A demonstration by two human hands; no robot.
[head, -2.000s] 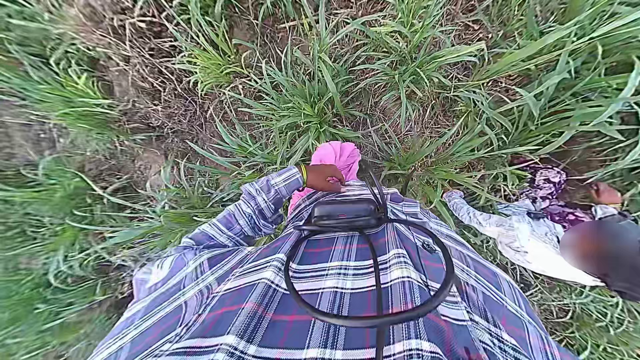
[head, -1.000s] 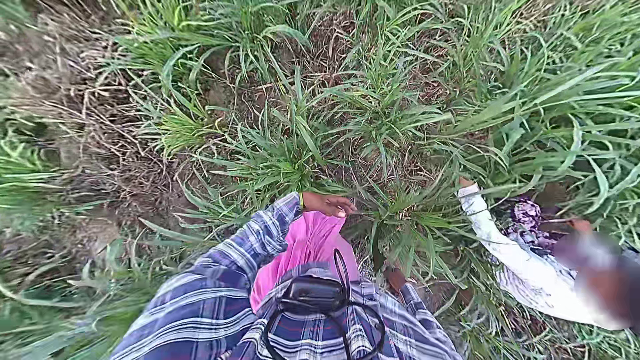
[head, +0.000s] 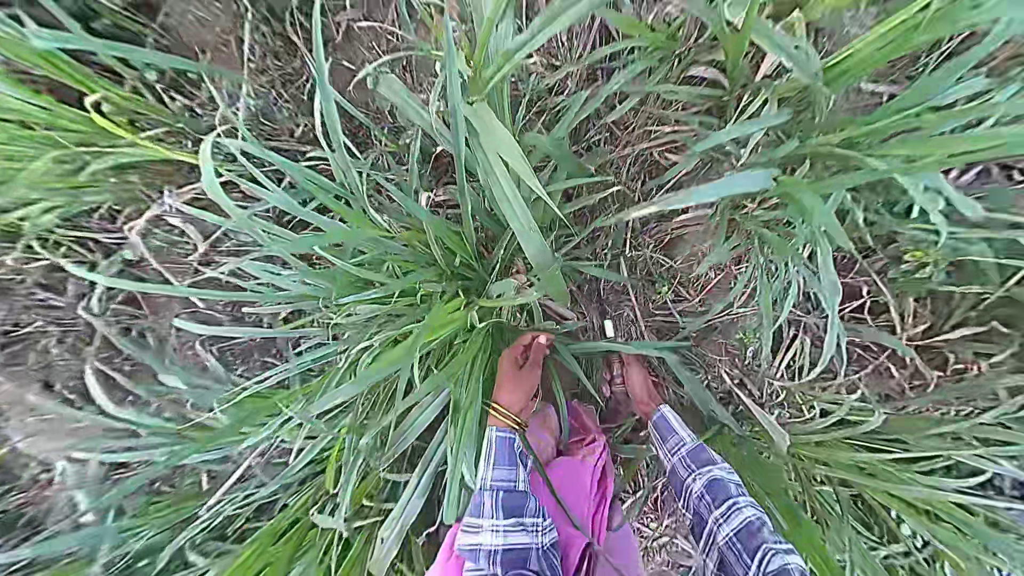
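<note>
My left hand (head: 522, 372), with bangles at the wrist, has curled fingers beside the base of a clump of long green grass (head: 448, 320). Leaf blades lie close to its fingertips; whether it grips any is unclear. My right hand (head: 638, 386) is low near the soil, right of the clump, its fingers partly hidden. A small white piece (head: 609, 329) shows just beyond them; I cannot tell whether it belongs to something held. A long grass blade (head: 628, 347) crosses above the right hand. Pink cloth (head: 580, 480) hangs between my plaid sleeves.
More long-leaved grass (head: 880, 144) grows at the right and upper right. Another bright green tuft (head: 72, 128) stands at the upper left. Dry stems and brown soil (head: 664, 248) show between the clumps, with dry litter (head: 48, 320) at the left.
The view has come much closer to the grass. Both hands now reach down near the ground beside a clump. The other person at the right is out of view, as is the black strapped item.
</note>
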